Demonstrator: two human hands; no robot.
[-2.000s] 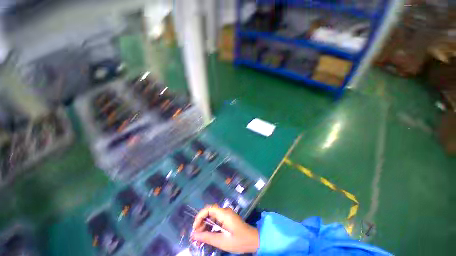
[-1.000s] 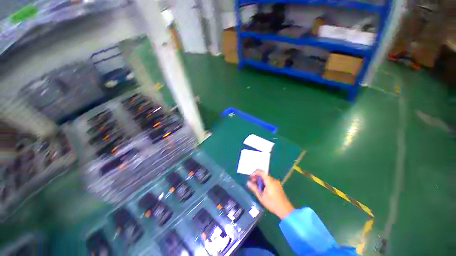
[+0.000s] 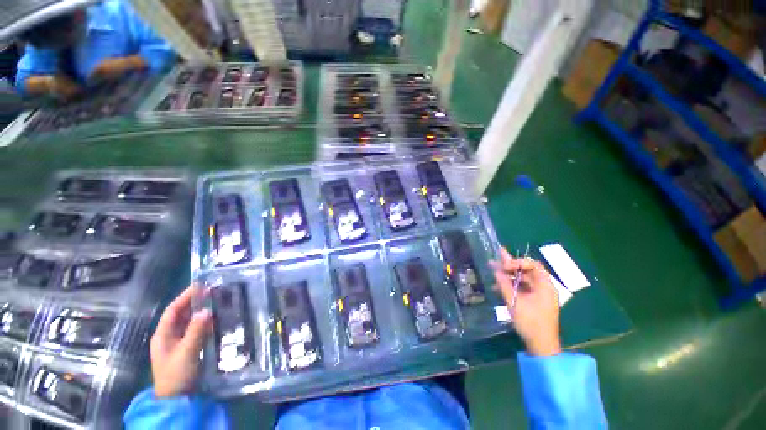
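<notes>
A clear blister tray [image 3: 378, 252] lies in front of me with two rows of black handheld devices [image 3: 359, 304], each with whitish patches on its lower part. My left hand [image 3: 178, 340] grips the tray's left edge, thumb on top. My right hand [image 3: 531, 302] is at the tray's right edge with a slim tool [image 3: 516, 284] between its fingers. Whether these fingers also grip the tray is hard to tell. A white sheet [image 3: 559, 291] lies partly hidden behind my right hand.
A white card [image 3: 565, 267] lies on the green mat [image 3: 600, 312]. Stacked device trays [image 3: 323, 151] stand behind, more trays [image 3: 105, 227] at left. A white post [image 3: 529, 101] rises behind right. A person in blue [image 3: 92, 50] works at upper left. A blue rack [image 3: 663, 159] stands at right.
The view has swung left. My right hand has moved from the white sheet to the tray's right edge. My left hand has come into view on the tray's left edge.
</notes>
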